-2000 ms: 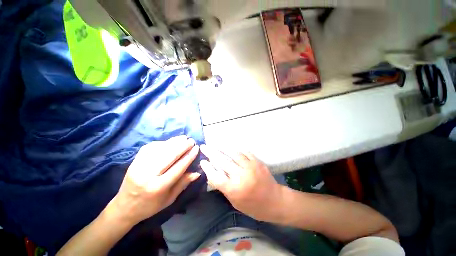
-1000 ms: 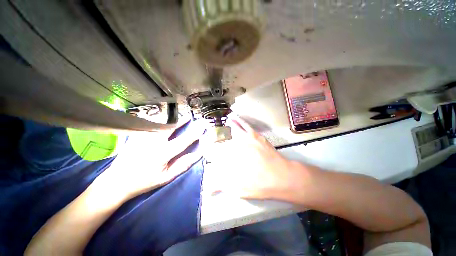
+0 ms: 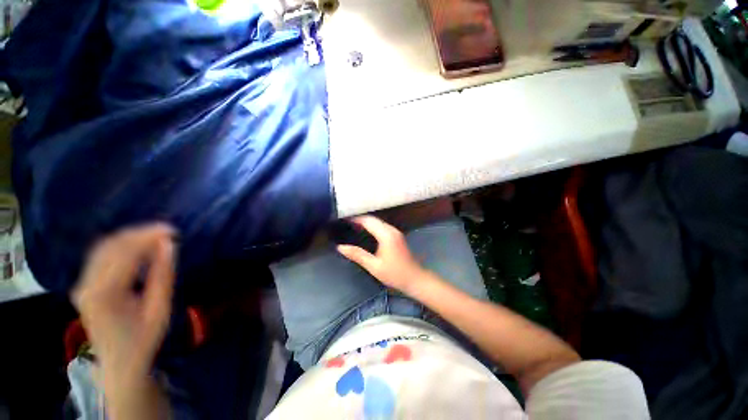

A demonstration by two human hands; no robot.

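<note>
The navy blue garment [image 3: 221,156] lies wrinkled over the left of the sewing table, its straight right edge running from the presser foot [image 3: 310,43] to the table's front edge. My left hand [image 3: 127,299] is blurred, over the garment's lower left part, with curled fingers; I cannot tell if it grips cloth. My right hand [image 3: 384,256] is at the garment's lower right corner, just below the table edge and above my lap. Its thumb and index finger are apart around dark cloth; whether they grip it is unclear.
A smartphone [image 3: 466,37] lies on the white table [image 3: 484,123]. Dark snips [image 3: 597,54], black scissor handles [image 3: 686,66] and a grey panel [image 3: 660,94] are at the right. A neon tag [image 3: 209,3] is cut off at the top. Dark cloth [image 3: 677,246] hangs at the right.
Both hands have left the needle area and come down towards me, the left one also outward. The view has shifted, the machine head is mostly out of frame, and more of the garment shows.
</note>
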